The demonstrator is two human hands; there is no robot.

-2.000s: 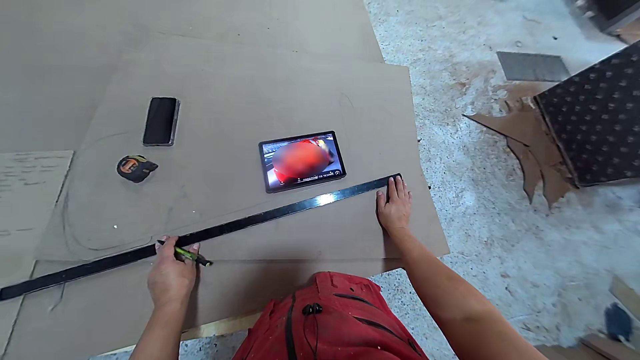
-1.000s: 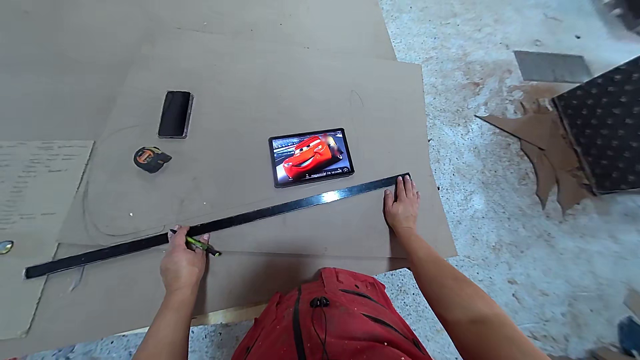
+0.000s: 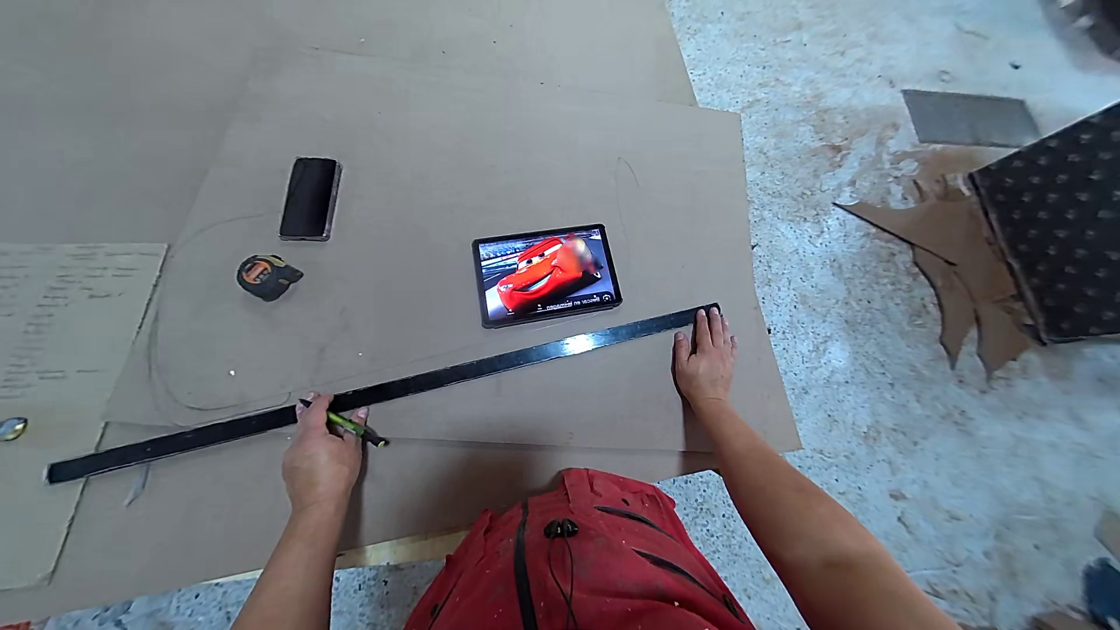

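Observation:
A long black flat bar [image 3: 455, 374] lies slantwise across a large cardboard sheet [image 3: 525, 420]. My left hand [image 3: 322, 455] holds a green and black pen [image 3: 357, 428] between its fingers and touches the bar left of its middle. Flat fingers of my right hand [image 3: 706, 354] press on the bar's right end. Beyond the bar rests a tablet [image 3: 549, 275] showing a red cartoon car. A curved pencil line runs over the cardboard at the left, partly along the bar.
A dark smartphone [image 3: 311, 199] and a tape measure [image 3: 268, 277] lie at the upper left. A sheet with handwriting [image 3: 61, 350] is at the far left. On the speckled floor are torn cardboard pieces [image 3: 971, 271], a grey plate [image 3: 969, 118] and a dark patterned box [image 3: 1059, 227].
Both hands stay on the bar, which lies at a slightly different slant than two seconds ago, its left end now on the handwritten sheet's edge. The view has shifted a little.

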